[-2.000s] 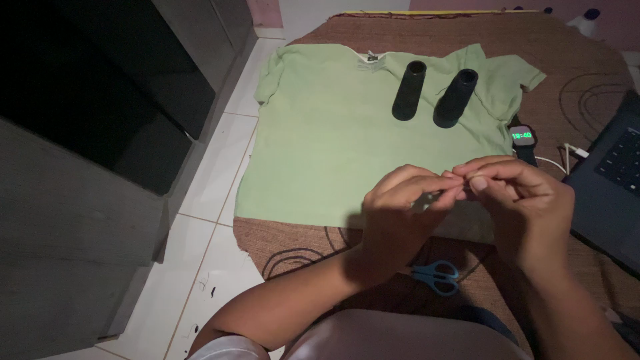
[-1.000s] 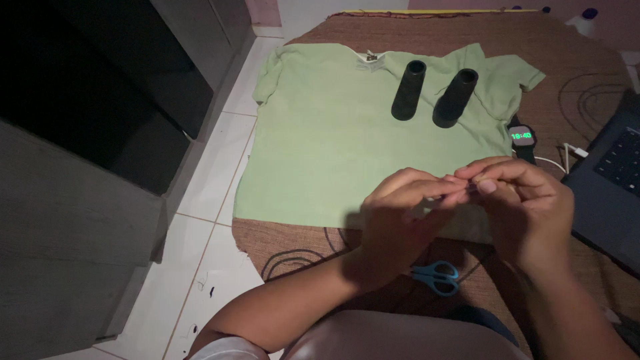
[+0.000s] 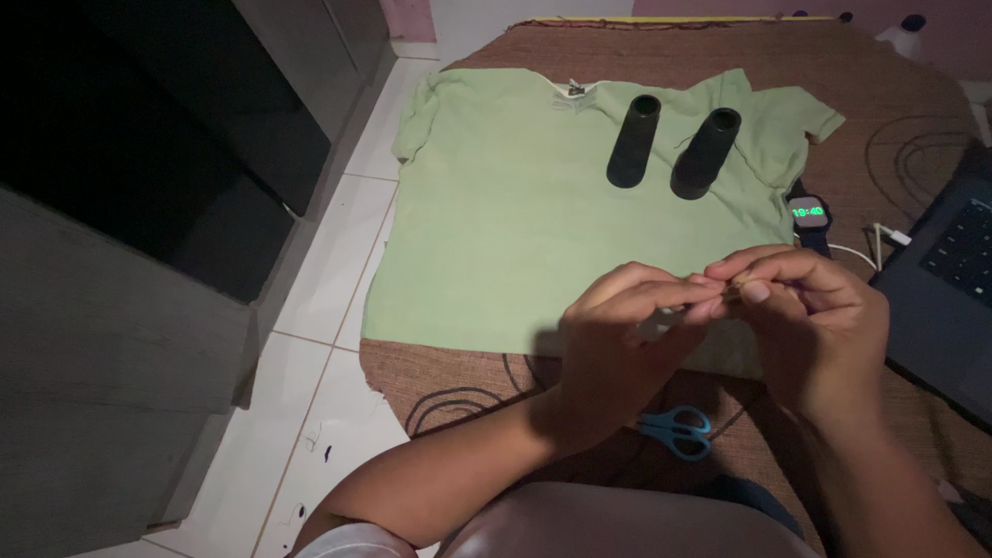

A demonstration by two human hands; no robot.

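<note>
My left hand (image 3: 628, 341) and my right hand (image 3: 825, 333) meet at the fingertips over the lower right part of a light green T-shirt (image 3: 496, 217). Something small and thin is pinched between the fingers; it is too small and too covered to name. The shirt lies spread flat on a brown woven cloth. Two dark tapered cones, probably thread cones, stand on the shirt, one (image 3: 634, 143) left of the other (image 3: 705, 155). Blue-handled scissors (image 3: 682, 432) lie below my hands, their blades hidden by my left wrist.
A smartwatch (image 3: 809, 213) lies by the shirt's right edge, near a white cable (image 3: 852, 254). A dark laptop (image 3: 953, 302) sits at the right. A white bottle (image 3: 905, 37) is at the back right. Grey cabinets (image 3: 116, 372) stand beyond the tiled floor (image 3: 310, 372) on the left.
The fingertips have shifted slightly against each other while both hands stay at the same place. Nothing else has plainly changed.
</note>
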